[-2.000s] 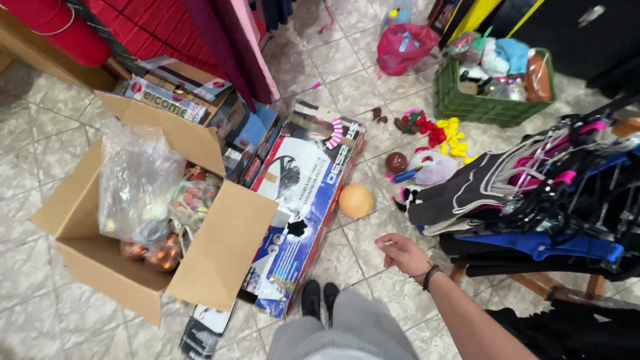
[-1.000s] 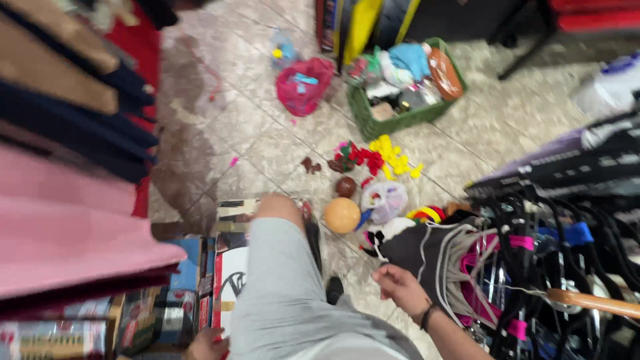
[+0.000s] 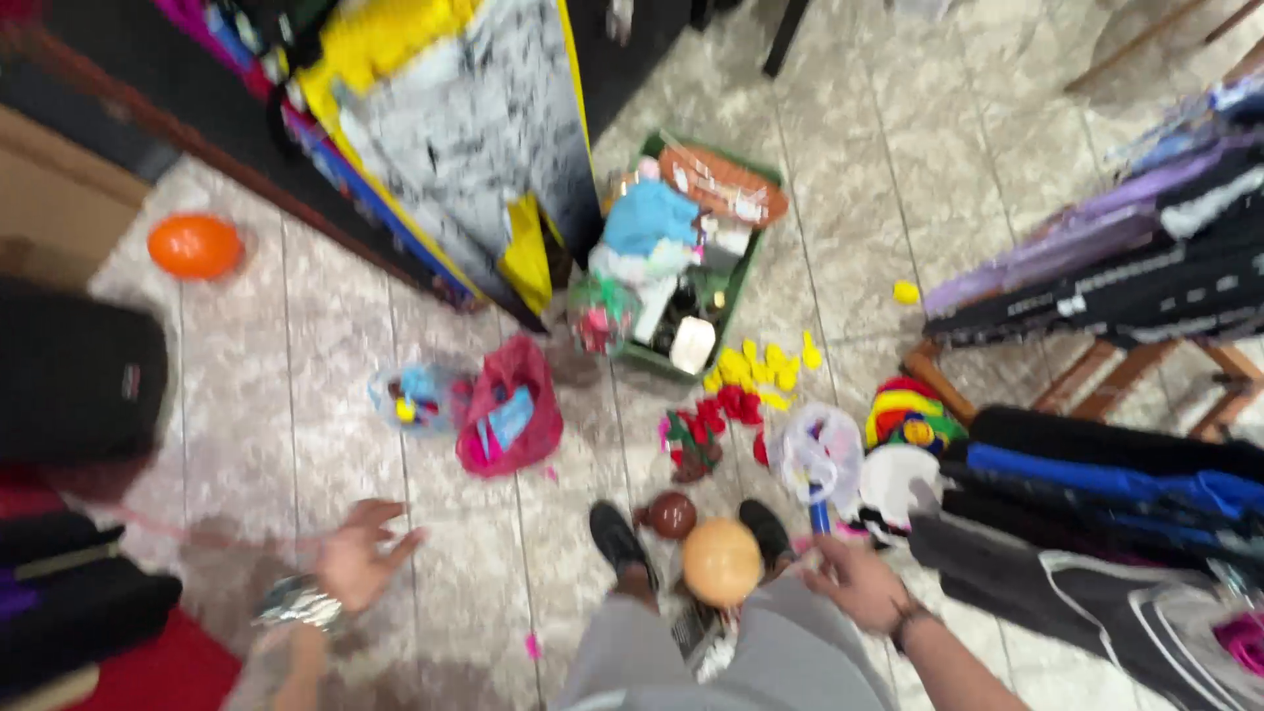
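My left hand [image 3: 365, 553], with a shiny watch at the wrist, hangs over the floor at lower left with its fingers apart; a blurred pink strand runs leftward from near it. At lower right, my right hand [image 3: 854, 583] has its thumb and fingertips together near a small pale thing, too blurred to identify. Between my shoes lie a peach balloon [image 3: 723, 562] and a smaller brown balloon [image 3: 672, 515]. Deflated yellow balloons [image 3: 760, 367] and red balloons [image 3: 726, 413] are scattered ahead, beside a white plastic bag [image 3: 820, 454].
A green crate [image 3: 691, 367] full of mixed items stands ahead. Left of it are a pink plastic bag [image 3: 513, 415] and an orange balloon [image 3: 195, 246]. Hanging clothes [image 3: 1086, 484] crowd the right side, over wooden rack legs [image 3: 1116, 380]. A black case [image 3: 79, 375] is at left.
The view has swung away from the cardboard boxes. My left hand has come out over the floor at left; one second ago it was low beside my leg. My right hand remains near the hanging clothes.
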